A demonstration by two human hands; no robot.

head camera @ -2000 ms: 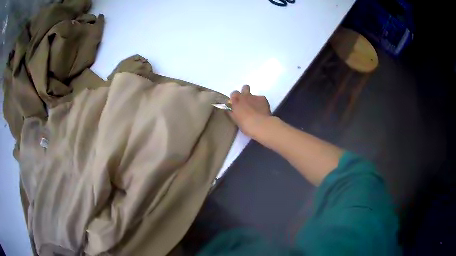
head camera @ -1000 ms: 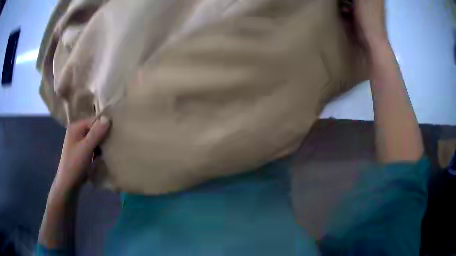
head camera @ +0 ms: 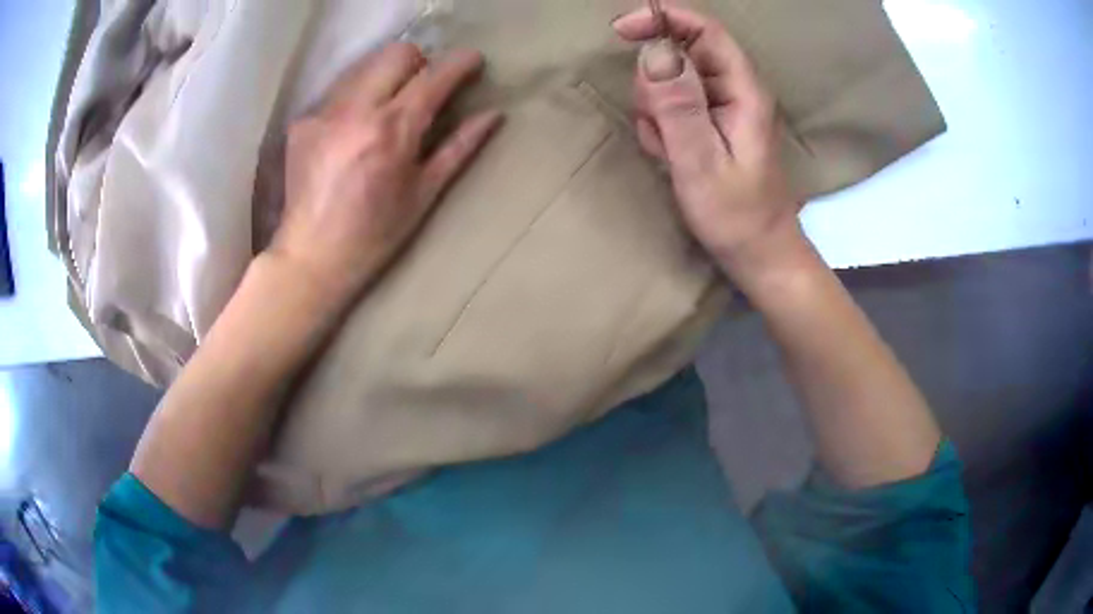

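Observation:
The tan jacket (head camera: 527, 276) lies spread over the table's front edge and against my green top. A long straight slit or pocket seam runs diagonally across its front. Its shiny pale lining (head camera: 180, 156) is bunched at the left. My left hand (head camera: 360, 168) lies flat on the jacket with its fingers apart, holding nothing. My right hand (head camera: 719, 132) is over the jacket right of the seam, thumb and fingers pinched on a thin reddish-brown item at the top edge. I cannot tell what it is.
The glossy white table (head camera: 971, 180) shows on both sides of the jacket. A dark object (head camera: 5, 240) is cut off at the left edge. Dark floor shows below the table edge, with blurred blue and wire-like things in the lower left corner.
The lifted jacket has come down onto the table. My left hand has let go of its edge and moved up and right onto the cloth. My right hand has moved left and down.

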